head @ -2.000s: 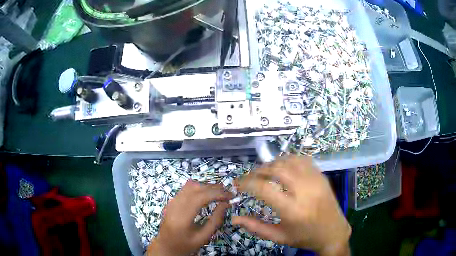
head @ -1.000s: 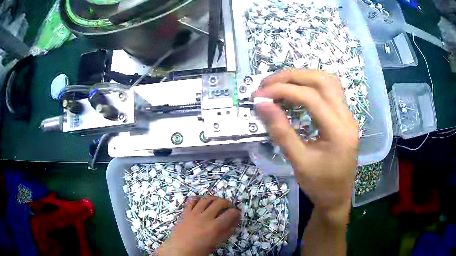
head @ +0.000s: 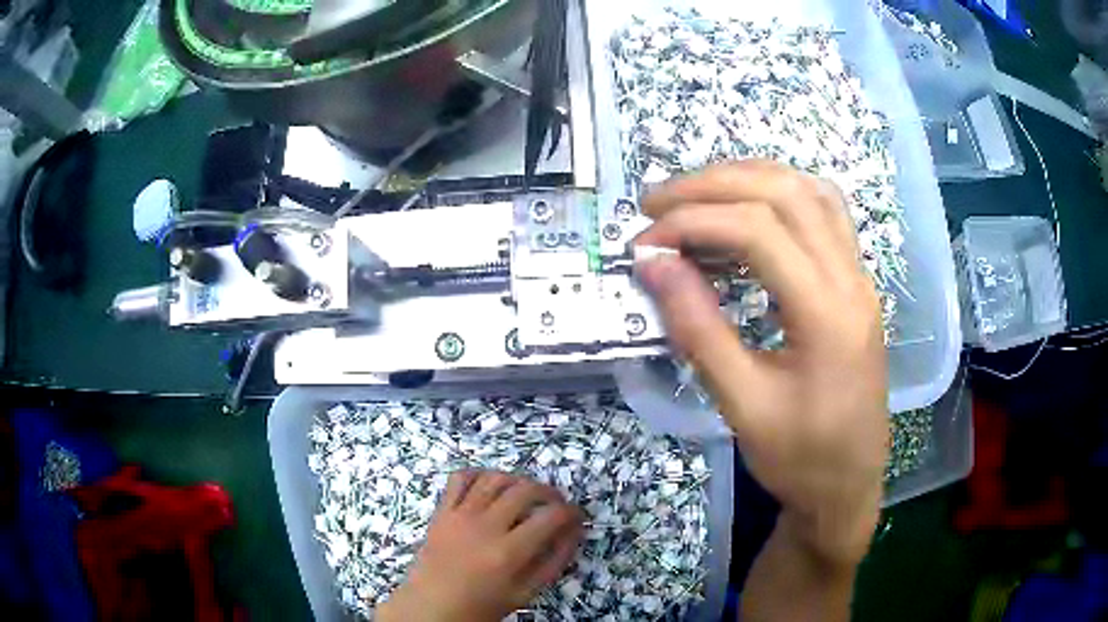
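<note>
My right hand (head: 778, 304) pinches a white-headed stem part (head: 654, 254) between thumb and index finger at the right side of the silver assembly fixture (head: 557, 286). The part's thin stem points left toward the small green spot on the fixture. My left hand (head: 498, 541) rests on the workpieces in the lower parts bin (head: 292, 486), fingers curled. Its fingertips are partly hidden, so whether it holds a part cannot be told.
The upper parts bin (head: 942, 352), heaped with similar parts, is right of the machine. The air cylinder (head: 261, 280) is left of the fixture. The bowl feeder (head: 352, 91) is top left. Small clear boxes (head: 1008, 286) and a small-parts tray (head: 954, 456) are at right.
My right hand has gone from the lower bin up to the fixture with a white-headed part. My left hand has settled lower on the bin's parts, apart from my right hand.
</note>
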